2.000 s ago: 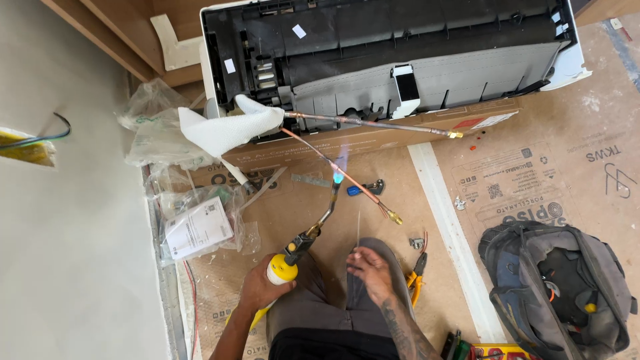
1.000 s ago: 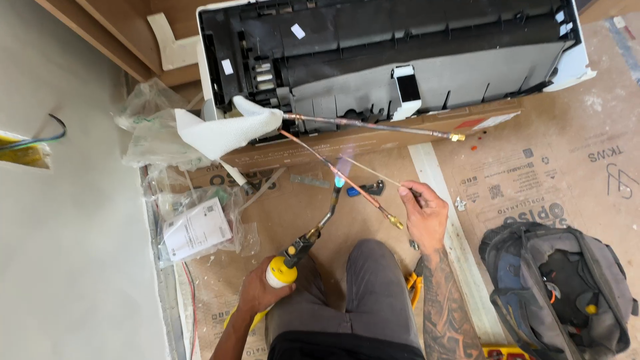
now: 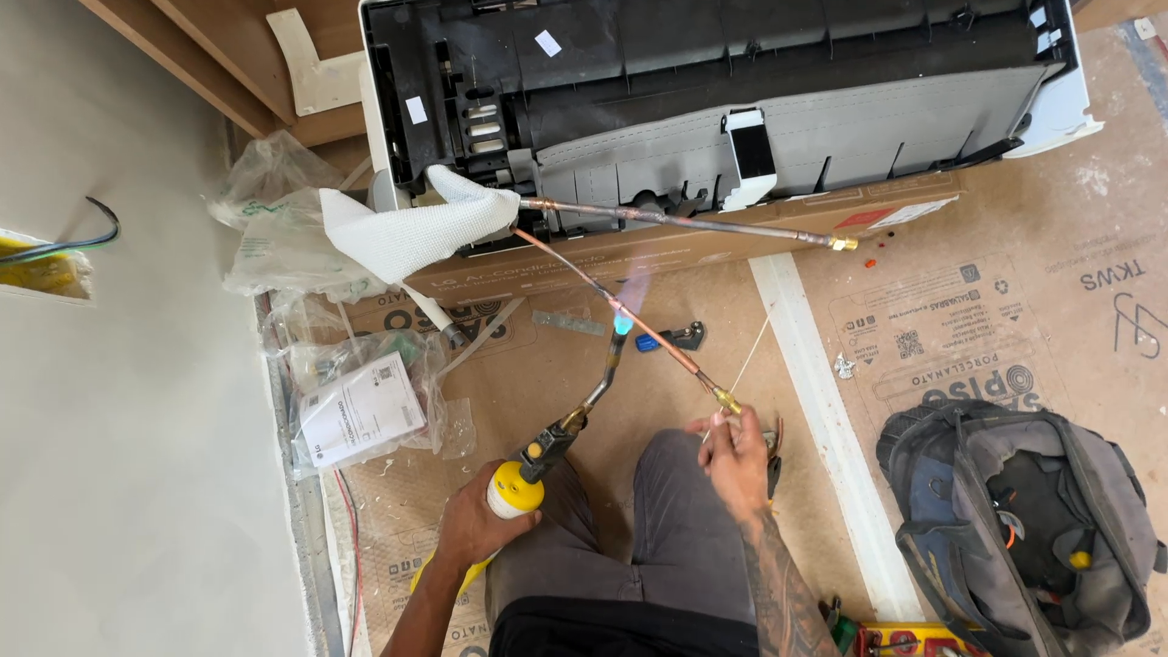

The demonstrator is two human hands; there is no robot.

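My left hand (image 3: pixel 484 525) grips the yellow cylinder of a gas torch (image 3: pixel 550 447). Its blue flame (image 3: pixel 624 321) plays on the middle of the thinner copper pipe (image 3: pixel 579 274). At that pipe's near end, my right hand (image 3: pixel 737 456) has its fingers at the brass flare nut (image 3: pixel 727 400) and holds a thin brazing rod (image 3: pixel 753 351), which slants up to the right. A second copper pipe (image 3: pixel 693 222) with a brass fitting runs above. Both pipes come from an air conditioner indoor unit (image 3: pixel 639 55), beside white cloth-like wrap (image 3: pixel 420 228).
A blue-knobbed tube cutter (image 3: pixel 672 338) lies beyond the thinner pipe. On the left are plastic bags with a paper booklet (image 3: pixel 365 411) and the wall; on the right stands an open tool bag (image 3: pixel 1013 511). The unit rests on a cardboard box (image 3: pixel 547 265). Tools lie by my right forearm.
My right hand has come down from beside the pipe to its flare nut. The rod, which pointed toward the flame a second ago, now points up to the right. The torch stays lit.
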